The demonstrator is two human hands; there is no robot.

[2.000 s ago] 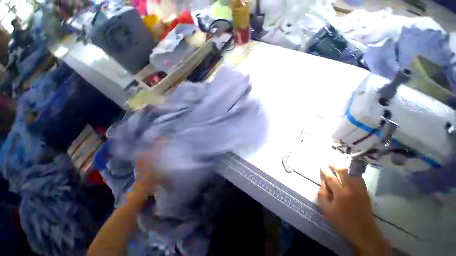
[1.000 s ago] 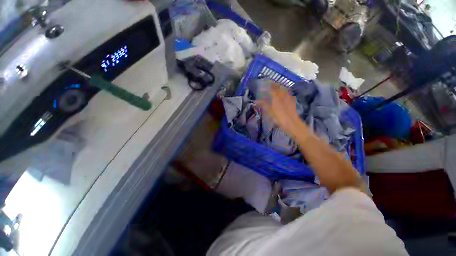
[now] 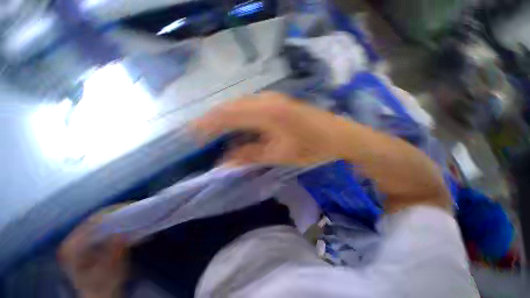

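The view is strongly blurred. A light blue-grey cloth piece stretches between my two hands, in front of the table's front edge. My left hand is at the lower left, closed around the cloth's left end. My right hand is near the centre by the table edge, its palm side at the cloth's right end, fingers pointing left. The fingertips of both hands are too blurred to tell in detail.
The white machine table lies at upper left under a bright light, with the machine's dark panel above. A blue basket with garments is behind my right forearm. A blue bundle is at far right.
My right hand has moved left from the basket to the table edge, and cloth is now held. My left hand has come into view. The camera has turned left.
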